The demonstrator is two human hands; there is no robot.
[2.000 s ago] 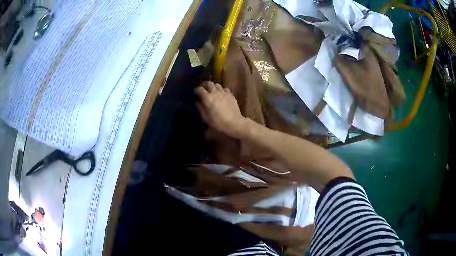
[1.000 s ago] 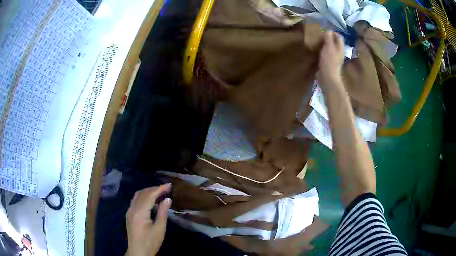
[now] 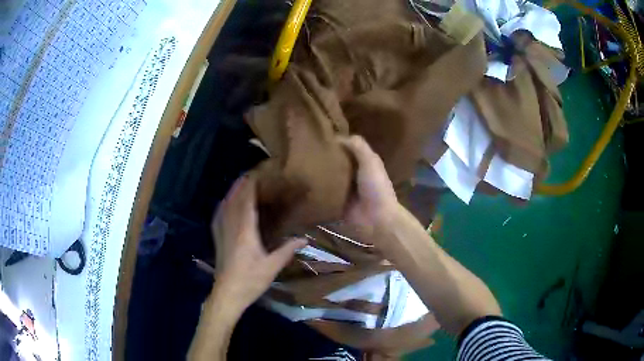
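A brown cut panel (image 3: 311, 151) lies bunched between my two hands, above the lap. My left hand (image 3: 243, 236) is at its lower left edge, thumb and fingers spread around the cloth; its fingertips are partly hidden. My right hand (image 3: 371, 187) holds the right side of the cloth, thumb on top. More brown cloth (image 3: 424, 77) spreads behind, with a small tan paper slip (image 3: 462, 25) on it. White and brown panels (image 3: 367, 296) lie on the lap below the hands.
A tied bundle of white and brown pieces (image 3: 519, 106) hangs at right by a yellow tube rail (image 3: 600, 155). Another yellow rail (image 3: 290, 39) stands at top centre. The white table (image 3: 92, 141) at left bears a printed sheet (image 3: 42, 92) and black shears (image 3: 70, 258). Green floor (image 3: 487, 247) shows at right.
My right hand has come back from the tied bundle toward the lap with brown cloth. My left hand has moved up and right to the cloth. The brown cloth now covers the light speckled patch.
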